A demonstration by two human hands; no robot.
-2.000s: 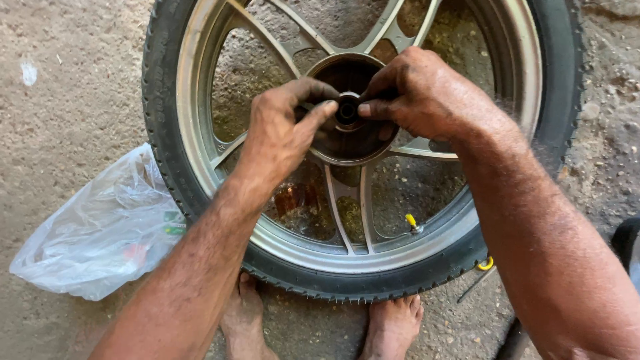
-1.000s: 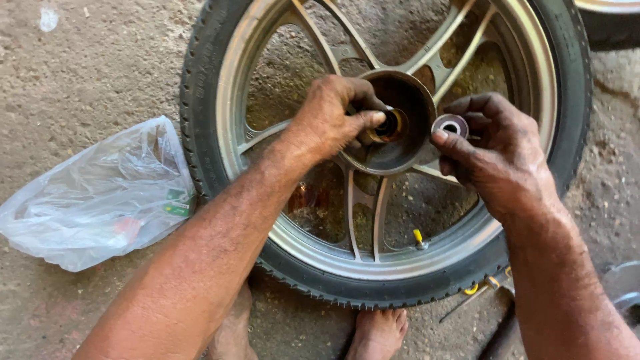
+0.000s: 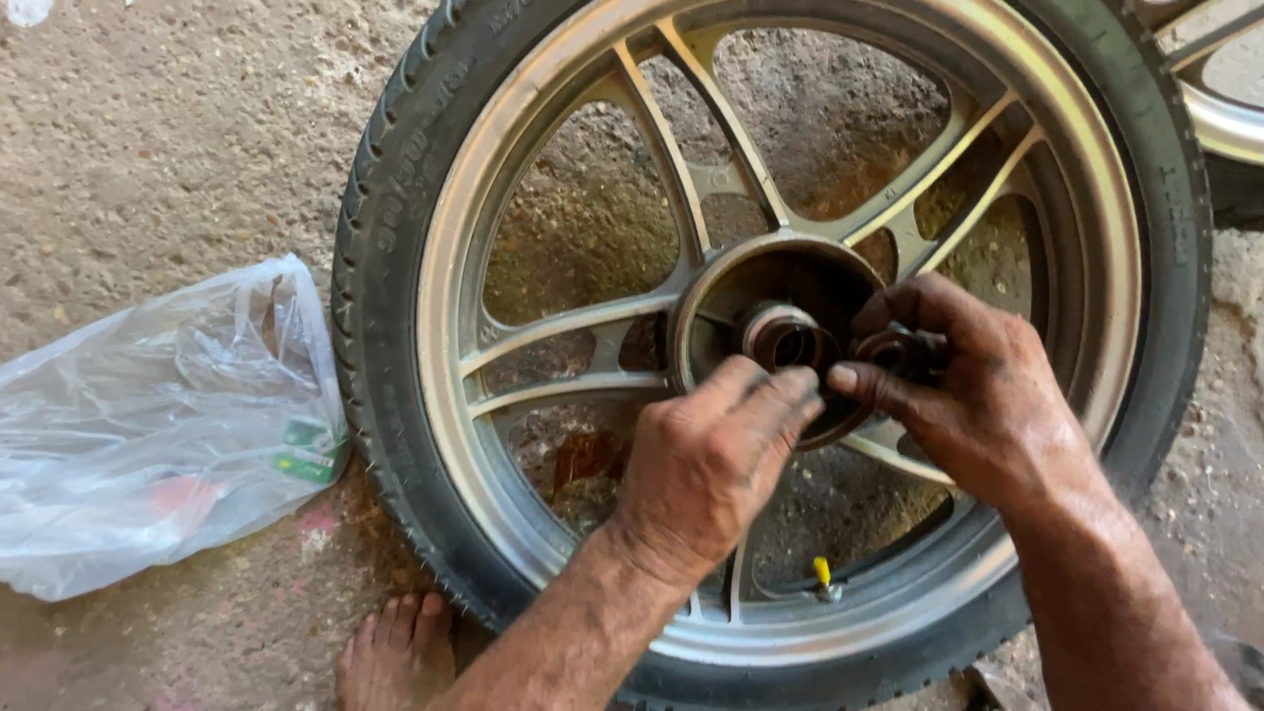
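A cast alloy motorcycle wheel (image 3: 573, 321) with a black treaded tyre (image 3: 395, 296) fills the middle of the view. Inside its open hub (image 3: 696, 296) is a round seat, and a thin dark ring (image 3: 812, 341) stands over the bore. My left hand (image 3: 716, 449) is at the lower left rim of the hub, its fingertips just below that ring and slightly blurred; whether they pinch it I cannot tell. In my right hand (image 3: 973, 385), at the hub's right side, a small round dark part (image 3: 886, 351), bearing-like, is held between thumb and fingers.
A clear plastic bag (image 3: 148, 425) with a small green box (image 3: 311, 449) inside lies against the tyre on the left. Part of a second wheel (image 3: 1229, 118) shows at the upper right. A yellow-capped valve (image 3: 823, 573) sits at the lower rim. My bare foot (image 3: 395, 647) is at the bottom left.
My right hand has brought the small round part from beside the hub in over its right edge. My left hand has drawn back from the bore to the hub's lower left.
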